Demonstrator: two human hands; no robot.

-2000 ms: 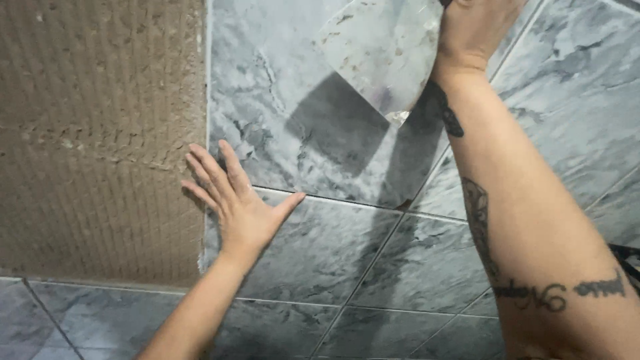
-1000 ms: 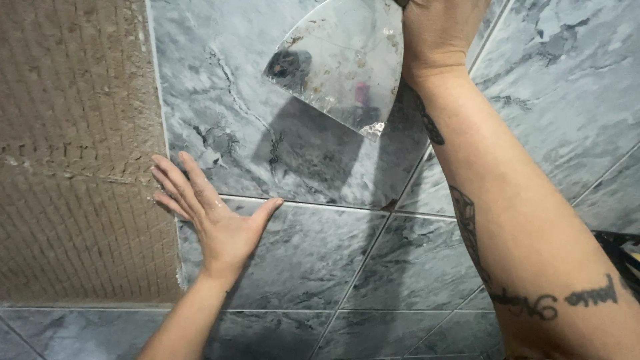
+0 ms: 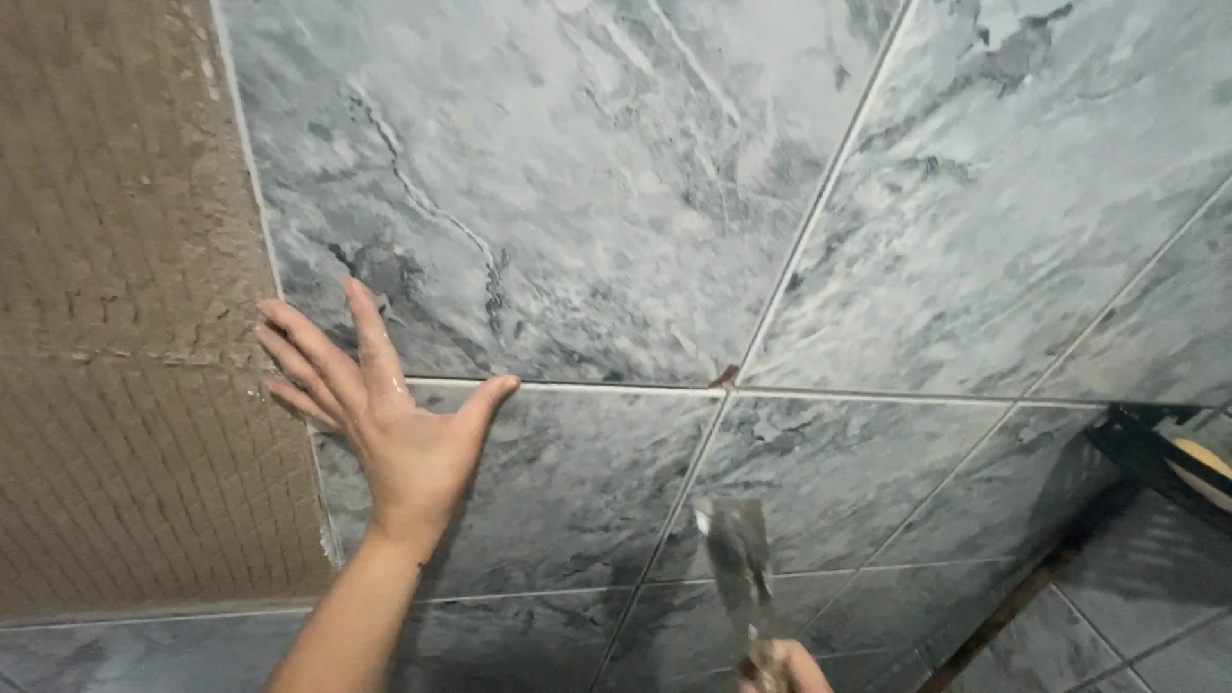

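Note:
My left hand lies with spread fingers over the joint between an upper grey marbled tile and a lower one, its fingertips at the tiles' left edge beside ridged brown adhesive. At the bottom, my right hand is closed on the handle of a putty knife, mostly cut off by the frame. The blade is blurred and points up, over the lower tiles. A small reddish-brown piece sits at the corner where the joints cross.
More grey marbled tiles with pale joints continue to the right. At the right edge is a black object with a yellow part, partly cut off. A dark brown strip runs diagonally below it. A row of tiles borders the adhesive below.
My right hand has gone from the top of the view to the bottom. A wide translucent blade was in view there earlier; now a narrow blade shows. My left hand stays at the tile joint.

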